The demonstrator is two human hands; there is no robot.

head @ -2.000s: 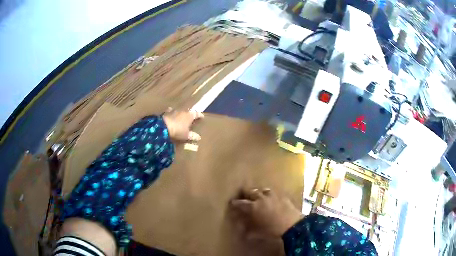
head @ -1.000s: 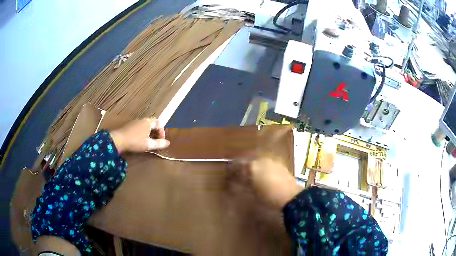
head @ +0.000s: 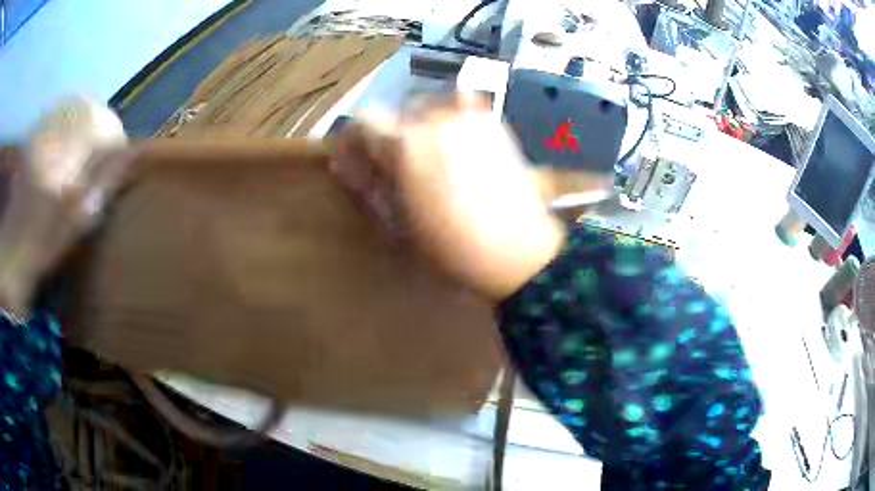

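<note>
A wide brown bag panel [head: 288,278] hangs in front of me, blurred by motion, raised off the table. My left hand [head: 77,158] is at its upper left corner, blurred. My right hand [head: 461,192] grips its top edge right of the middle. A narrow brown strap loop [head: 206,422] hangs below the panel's lower edge, and a strip hangs at its right side. The pattern sewing machine's dark grey head [head: 564,117] with a red logo is behind my right hand. The clamp area under the head is mostly hidden by my hand and sleeve.
The strap pile [head: 288,81] lies at the back left beside the aisle. A grey display screen [head: 833,173] stands at the right with thread cones [head: 839,283] below it. Thread snips [head: 801,451] and a cable lie on the white table [head: 739,336] at lower right.
Both hands have lifted the panel from the table towards me and left. Its white-lined fold no longer shows, and strap loops now hang below. The view has shifted to the right.
</note>
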